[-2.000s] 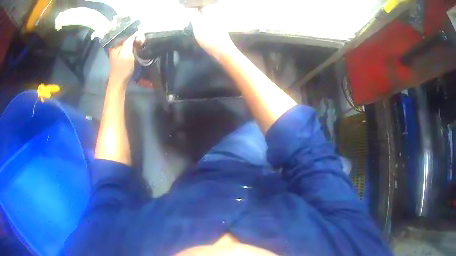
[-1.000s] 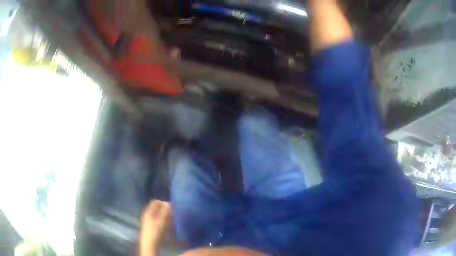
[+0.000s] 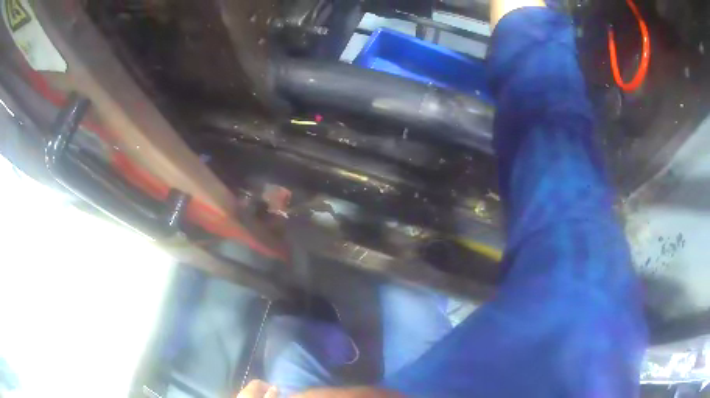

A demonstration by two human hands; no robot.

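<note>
The open machine interior holds a thick dark bar [image 3: 374,93] with worn shine and grimy ledges in front of it. A blue tray or bin [image 3: 420,61] lies beyond the bar, partly behind my right sleeve. My right arm reaches over the machine to the top edge; only a bit of skin near the wrist shows and the hand is cut off. My left hand [image 3: 258,389] is low at the bottom edge, small and mostly cut off; whether it holds anything cannot be seen.
A red-edged machine door [image 3: 144,175] with a black handle [image 3: 68,132] stands at the left. A glaring white tabletop [image 3: 78,288] is beyond it. An orange-red loop [image 3: 645,54] hangs at the upper right. A pale machine surface [image 3: 673,225] is at the right.
The view has turned from the white table and blue bin to the machine. My right arm has gone from the table to over the machine; my left hand has dropped low. The blue tray has come into view.
</note>
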